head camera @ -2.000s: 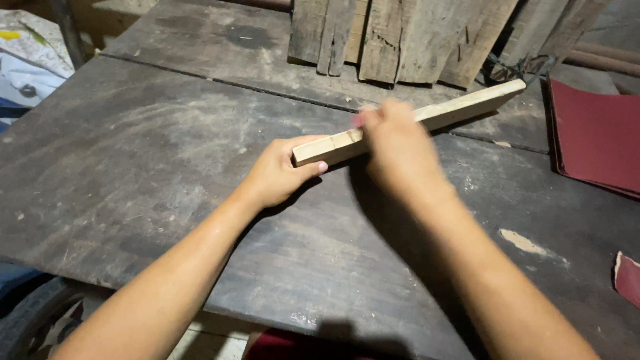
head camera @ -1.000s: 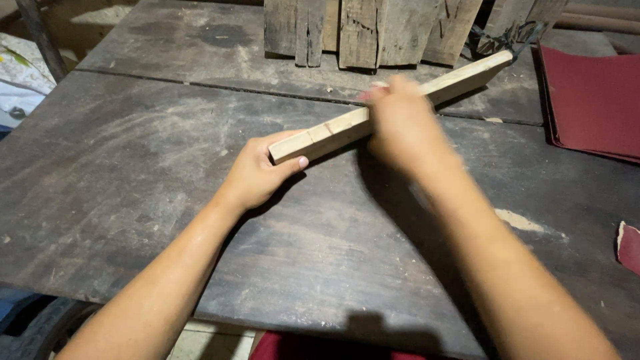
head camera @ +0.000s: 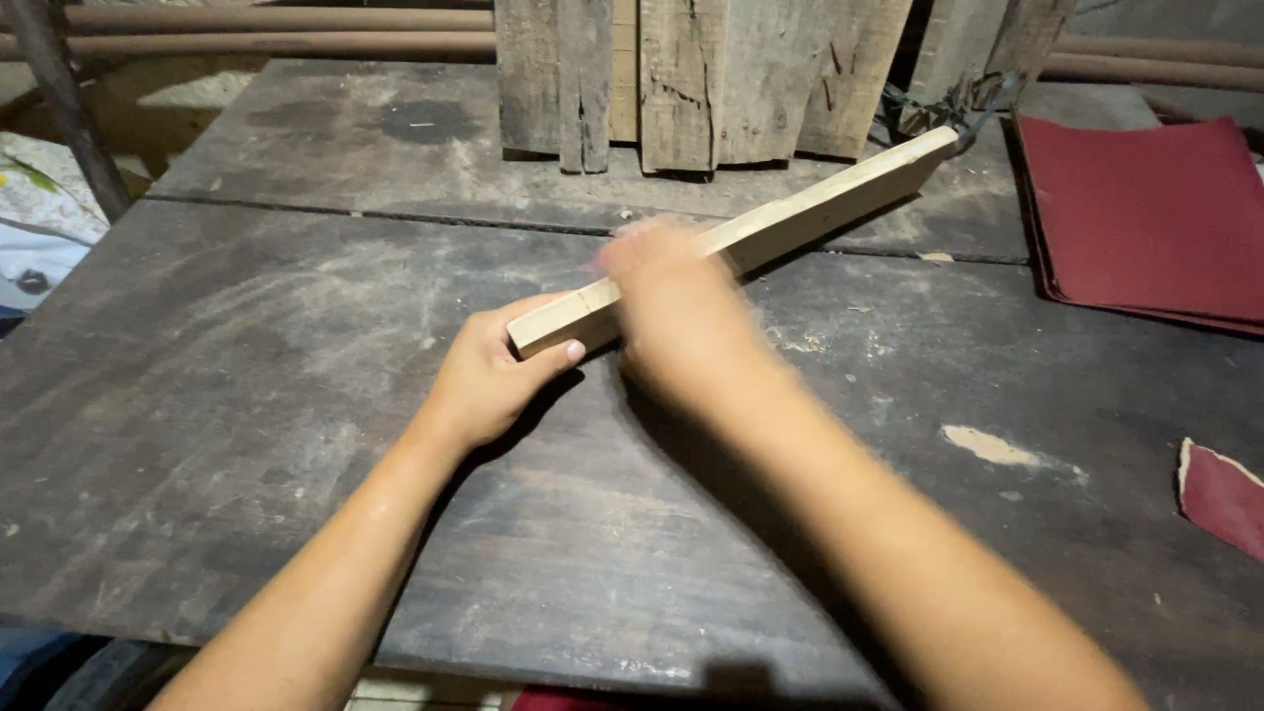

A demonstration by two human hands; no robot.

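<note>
A pale wooden board [head camera: 839, 202] stands on its long narrow edge, slanting from the middle of the table up to the right. My left hand [head camera: 494, 370] grips its near left end, thumb on the front face and fingers behind. My right hand [head camera: 681, 306], blurred by motion, is on the board's upper edge close to the left hand. A reddish piece, which looks like sandpaper, shows at its fingertips, mostly hidden by the hand. Stacked dark red sandpaper sheets [head camera: 1145, 217] lie at the right, and a torn red piece [head camera: 1220, 494] lies at the right edge.
Several rough wooden planks [head camera: 681, 89] stand upright at the back of the dark wooden table [head camera: 247, 395]. Tangled dark cord [head camera: 948, 109] sits beyond the board's far end. A long gap crosses the tabletop. Pipes [head camera: 276, 44] run behind, and a metal leg [head camera: 74, 109] stands at the left.
My right hand has moved left along the board's upper edge, nearer my left hand. The left hand keeps its hold on the board's end. The view has shifted somewhat.
</note>
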